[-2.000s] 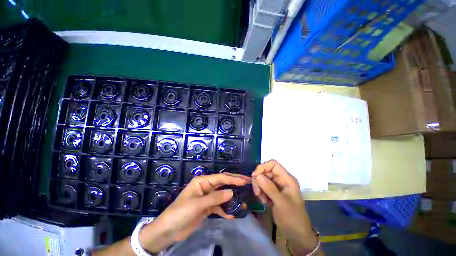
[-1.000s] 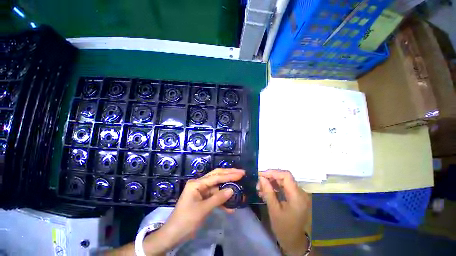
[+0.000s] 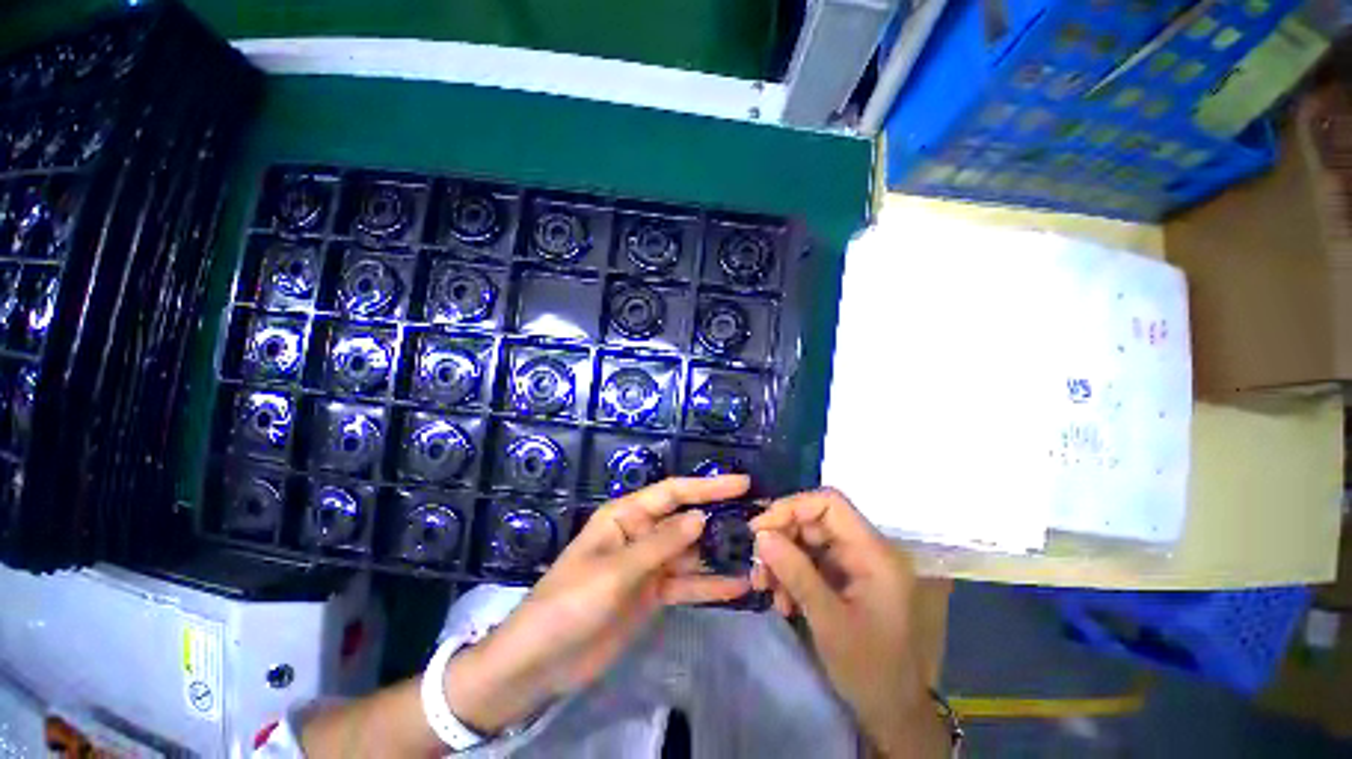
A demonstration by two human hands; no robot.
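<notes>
My left hand (image 3: 615,571) holds a round black part (image 3: 728,537) between its thumb and fingers, above the lower right corner of the blister tray (image 3: 552,307). My right hand (image 3: 833,581) is at the right edge of the round part, thumb and index fingertip pinched together. A tiny pale thing seems to show at those fingertips, too small to make out. The black tray holds round black parts in its square pockets. One pocket in the second row from the back is empty. The hands cover the tray's lower right pockets.
Stacked black blister trays (image 3: 111,297) stand at the left. White sheets (image 3: 1008,386) lie on a pale yellow table (image 3: 1260,497) at the right. Behind them is a blue basket (image 3: 1068,119), with a cardboard box (image 3: 1253,282) at the far right. A white-grey machine (image 3: 245,660) is at lower left.
My right fingertips have come across to the round part, where before they were apart from it. My left hand still holds the part. The whole view has shifted.
</notes>
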